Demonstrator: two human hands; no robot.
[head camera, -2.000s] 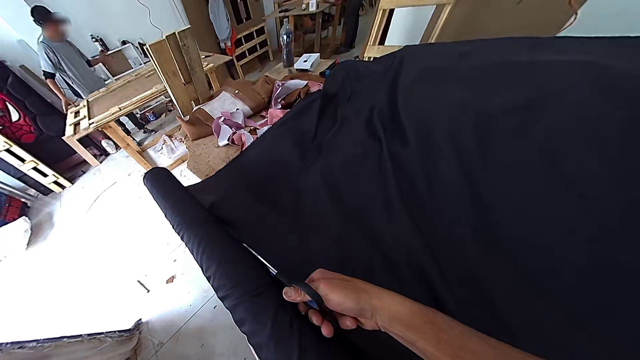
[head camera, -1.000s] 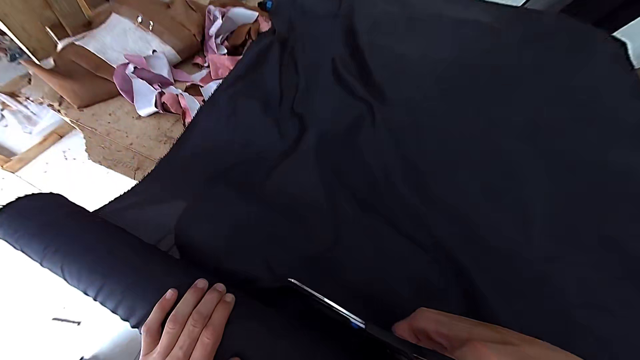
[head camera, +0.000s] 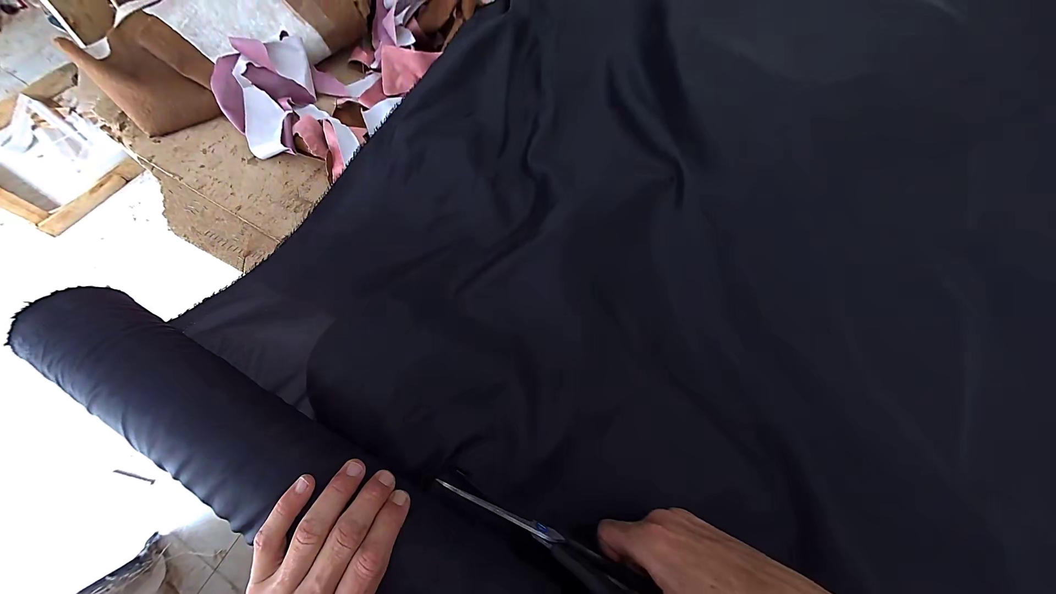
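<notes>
Black fabric (head camera: 742, 289) fills most of the head view, with soft creases near its upper middle. Its rolled part, a thick roll of the same fabric (head camera: 157, 379), runs from the left edge down to the bottom middle. My left hand (head camera: 330, 532) lies on the roll with its fingers extended. At the bottom right, my right hand (head camera: 693, 549) holds a pair of scissors (head camera: 511, 518) by dark handles that are partly hidden. The metal blades point up and left over the fabric beside the roll, close to my left fingertips.
Past the fabric's frayed edge, a worn brown board (head camera: 239, 181) bears pink, purple and white scraps (head camera: 276, 91) and brown material (head camera: 157, 82). A wooden frame (head camera: 91, 202) stands at the left. Pale tiled floor (head camera: 99, 462) shows below the roll.
My left hand, out of view two seconds ago, is now on the roll. The view has dropped and come closer to the fabric; the person at the far table is no longer in view.
</notes>
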